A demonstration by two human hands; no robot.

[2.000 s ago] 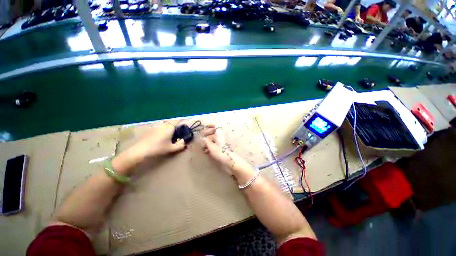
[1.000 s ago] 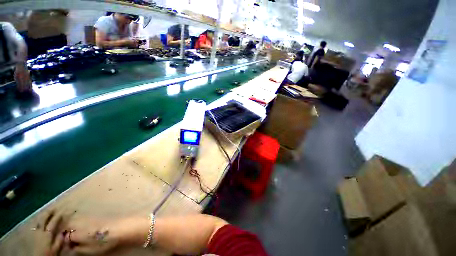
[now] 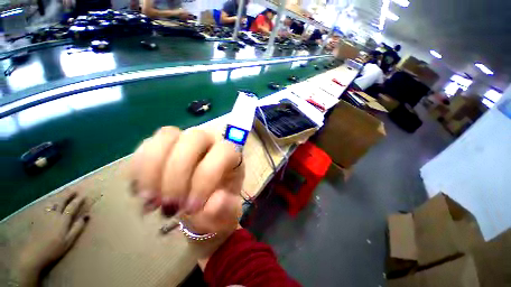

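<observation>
My right hand (image 3: 187,171) is raised close to the camera in the middle, blurred, with its fingers curled; no object shows in it, but its palm side is hidden. My left hand (image 3: 53,235) rests on the cardboard bench cover (image 3: 126,246) at the lower left, fingers apart, with nothing seen in it. A small metallic connector (image 3: 168,228) lies on the cardboard beside my right wrist. The white power supply (image 3: 242,115), with a lit blue display, stands partly hidden behind my right hand.
Black electronic units (image 3: 40,158) lie on the green conveyor belt (image 3: 123,134). A tray of black parts (image 3: 287,119) is right of the supply. A red stool (image 3: 305,176) and cardboard boxes (image 3: 440,235) stand on the floor at right. People sit across the belt.
The view has swung to the right. My right hand has risen off the bench towards the camera. The black unit held earlier in my left hand is no longer seen there.
</observation>
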